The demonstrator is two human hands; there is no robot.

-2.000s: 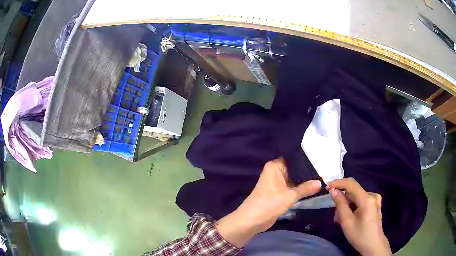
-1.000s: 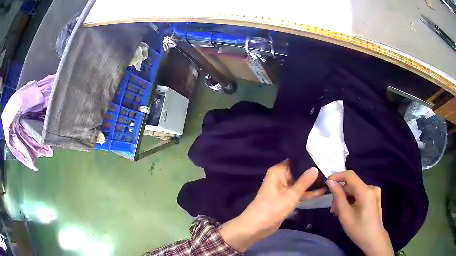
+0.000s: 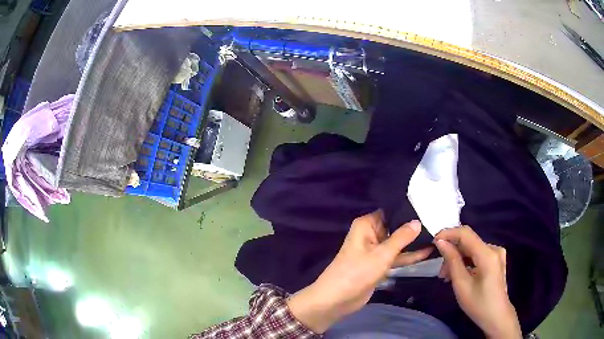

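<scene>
A large dark navy-purple garment (image 3: 318,192) is heaped over my lap and hangs from the table edge. A white inner cloth (image 3: 436,179) shows as a wedge on it, its lower tip at my fingertips. A second pale strip (image 3: 418,268) lies nearer my lap, partly behind my fingers. My left hand (image 3: 367,258) grips the dark folded edge between thumb and fingers. My right hand (image 3: 471,265) has thumb and index finger pinched together at the white tip, close beside my left fingers. Any needle or thread is too small to see.
The worktable (image 3: 298,16) has a yellow tape strip (image 3: 463,54) along its front edge and dark snips (image 3: 583,45) at the right. A blue crate (image 3: 165,152), grey cloth (image 3: 119,112) and pink cloth (image 3: 40,152) are at left. A clear bin (image 3: 571,185) stands at right.
The white wedge has shifted slightly right. My left thumb has moved up and away from my right fingertips, and my left fingers show beneath it. My right hand has moved slightly up.
</scene>
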